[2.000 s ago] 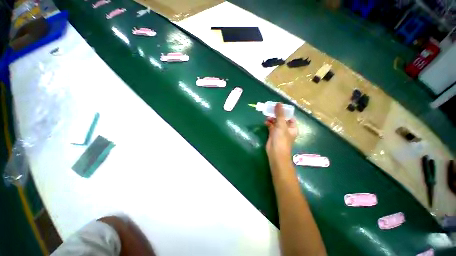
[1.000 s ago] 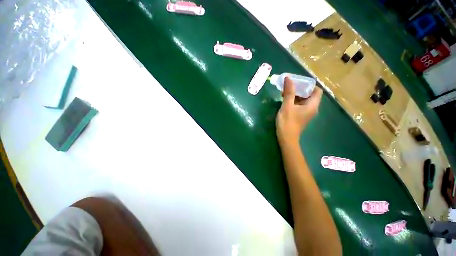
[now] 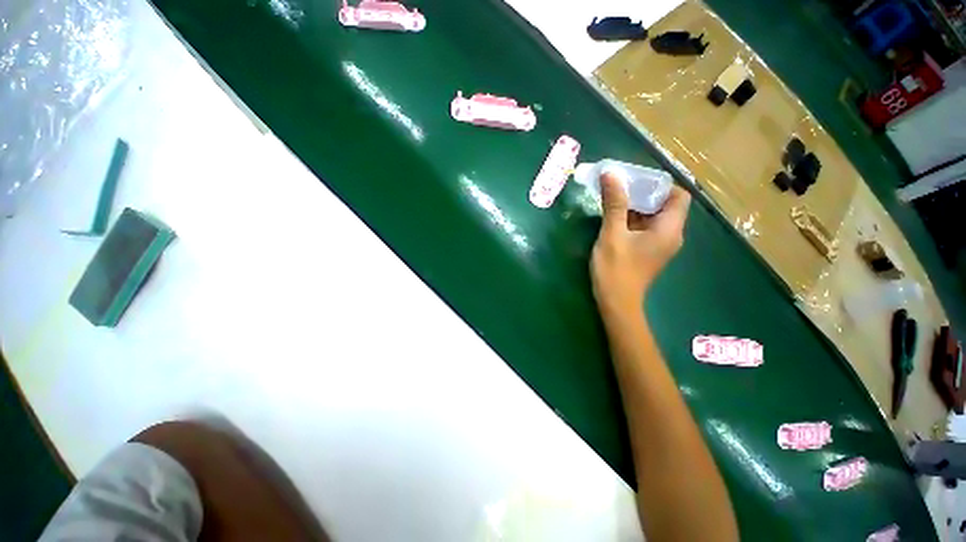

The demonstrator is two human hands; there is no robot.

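My right hand reaches over the green belt and holds a translucent white squeeze bottle lying sideways between thumb and fingers. Its thin yellowish tip points left and meets the right edge of a pink and white part, which lies at a slant. Whether the tip touches it or is just over it I cannot tell. Another pink part lies just up and left of it. My left hand is not in view; only a pale sleeve and part of an arm show at the lower left.
More pink parts are spaced along the belt. A green block and green strip lie on the white table, with clear plastic at upper left. Beyond the belt are black parts and dark-handled pliers.
Since two seconds ago the view has shifted and come closer to the belt. The bottle tip, which was apart from the slanted pink part, now meets its edge. The last second shows little change.
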